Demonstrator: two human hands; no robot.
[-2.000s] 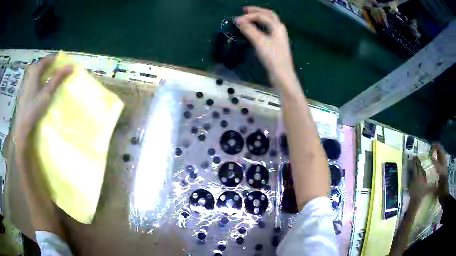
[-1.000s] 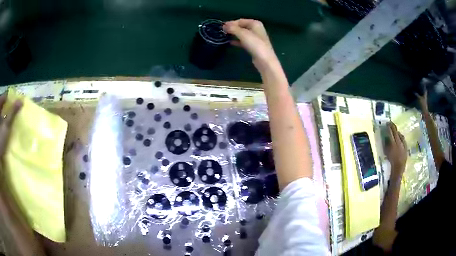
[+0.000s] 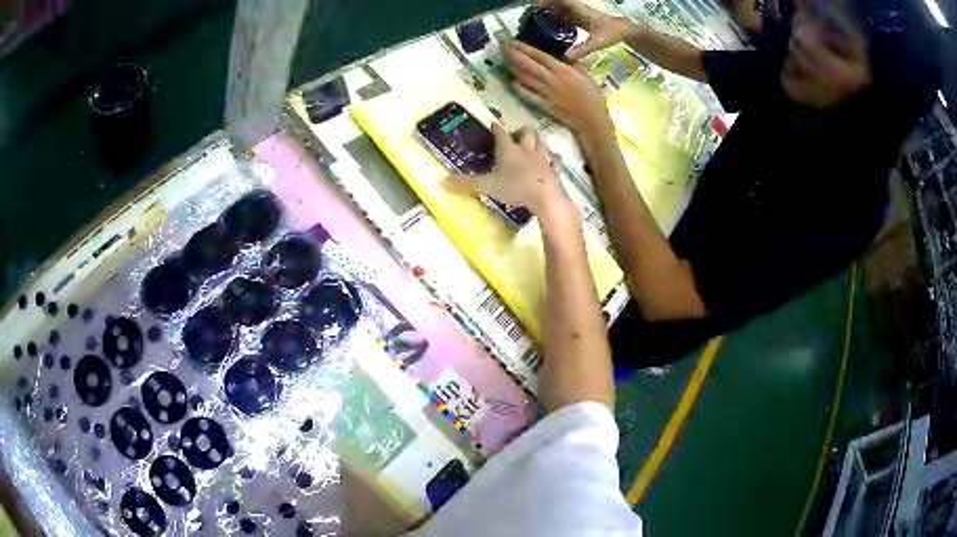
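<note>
My right hand (image 3: 514, 173) lies over the lower part of a smartphone (image 3: 453, 136) with a lit screen, fingers spread on its edges. The phone lies on a folded yellow cloth (image 3: 504, 262) on the bench. Whether the fingers grip the phone or only touch it, I cannot tell. My left hand is out of the picture. Perforated black discs (image 3: 165, 399) lie in rows at the lower left. A block of plain black round caps (image 3: 249, 302) under clear plastic is beside them.
A neighbouring person (image 3: 777, 178) in dark clothing holds a black cylindrical product (image 3: 548, 34) at the top. Another black cylinder (image 3: 121, 105) stands on the green belt behind a grey post (image 3: 260, 63). Small black dots lie around the discs. Printed sheets (image 3: 462, 404) cover the bench.
The view has swung right. My right hand has left the black cylinder on the belt and is now at the phone. My left hand and its yellow cloth have gone out of view.
</note>
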